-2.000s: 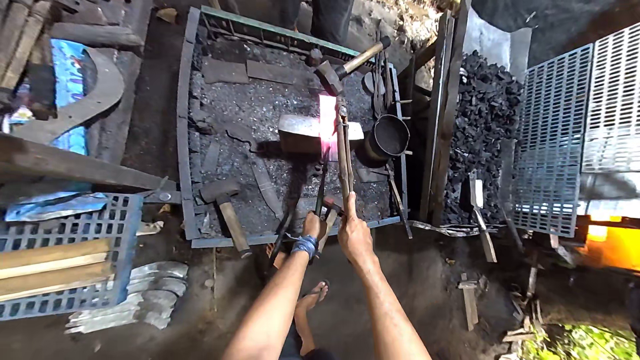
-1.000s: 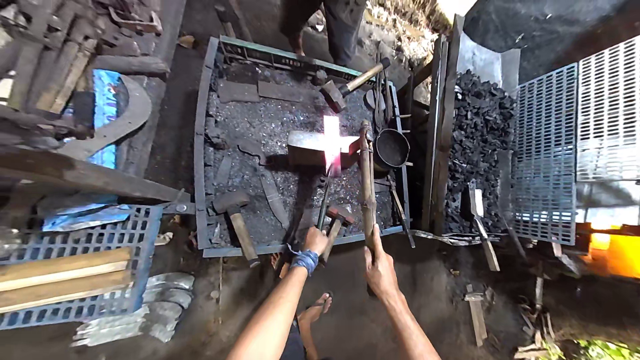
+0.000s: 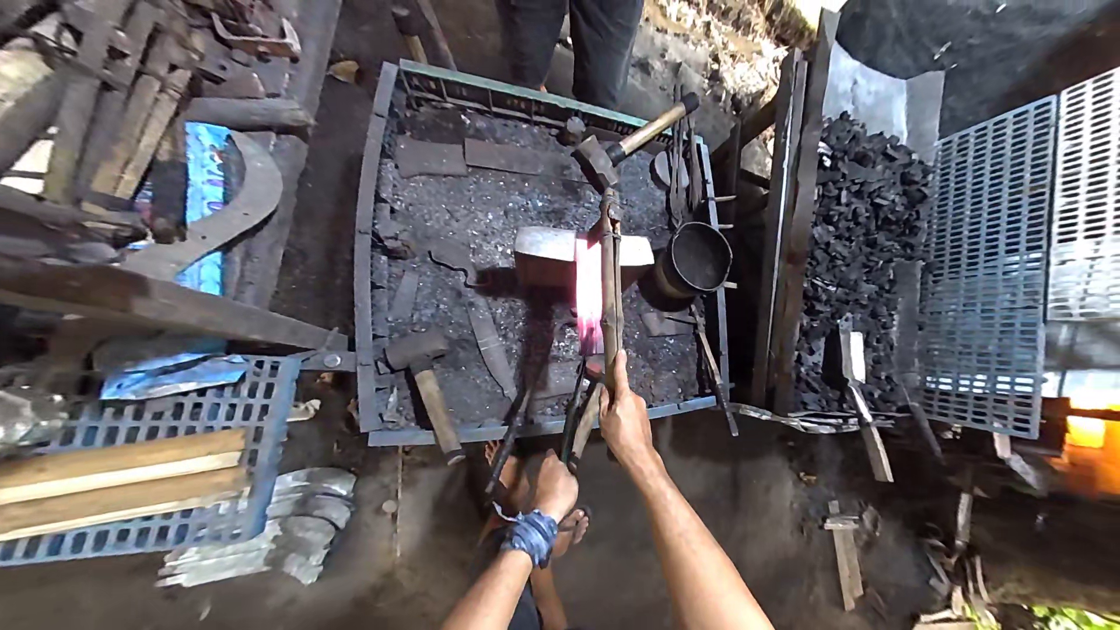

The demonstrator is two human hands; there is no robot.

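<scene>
My left hand [image 3: 555, 486], a blue cloth tied at its wrist, grips the handle of dark metal tongs [image 3: 575, 416]. Beyond the tongs a glowing hot steel bar [image 3: 589, 284] lies across the pale-topped anvil [image 3: 544, 244]. My right hand [image 3: 626, 422] is closed around a long wooden stick [image 3: 612, 302], its forefinger laid along it. The stick runs beside the bar's right edge and over the anvil; whether it touches the bar I cannot tell. Near the tongs, a hammer [image 3: 584, 425] is partly hidden by the stick and my hands.
A sledgehammer [image 3: 597, 163] lies behind the anvil, a metal pot [image 3: 700, 257] to its right, another hammer [image 3: 416, 350] front left. A frame [image 3: 366, 254] surrounds the work bed. Charcoal [image 3: 853, 210] fills a trough at right; fire [image 3: 1085, 431] glows far right. A person's legs [image 3: 569, 44] stand behind.
Between one second ago and now, the stick has swung more upright, its far end reaching farther past the anvil. The glowing bar stays on the anvil.
</scene>
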